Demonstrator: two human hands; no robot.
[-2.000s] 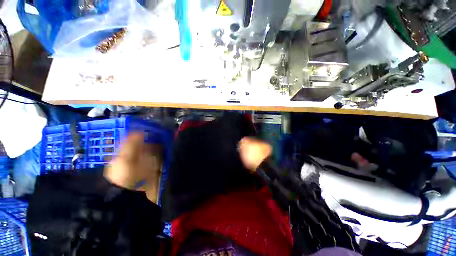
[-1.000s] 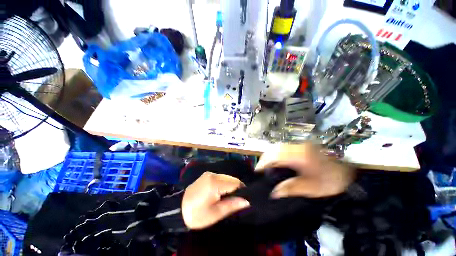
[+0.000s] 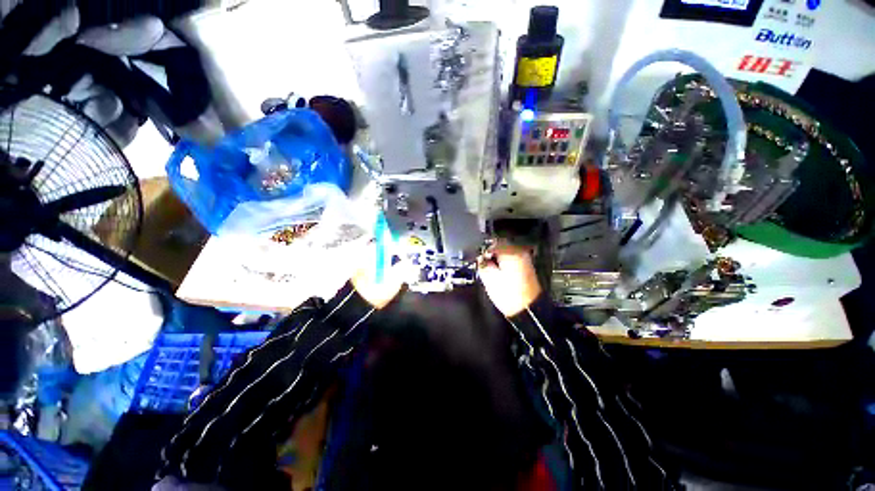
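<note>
The black garment (image 3: 437,374) hangs from the machine's front over my lap, its top edge at the low metal parts of the button sewing machine (image 3: 408,105). My left hand (image 3: 377,285) is at the left of the button clamp (image 3: 439,273), at the garment's top edge. My right hand (image 3: 508,280) is at the right of the clamp, fingers bent at the cloth. The fingertips of both hands are small and overexposed, and their exact grip is hard to see. The needle point cannot be made out.
A blue plastic bag (image 3: 317,158) and clear bag with buttons (image 3: 288,233) lie left. The keypad (image 3: 550,141), black bottle (image 3: 537,58), air hose (image 3: 624,91) and green feeder bowl (image 3: 825,240) stand right. A black fan (image 3: 58,206) and blue crate (image 3: 177,369) are at left.
Both hands have moved from in front of the table up to the machine head, apart on either side of the clamp. The garment now reaches the machine. The camera view has shifted.
</note>
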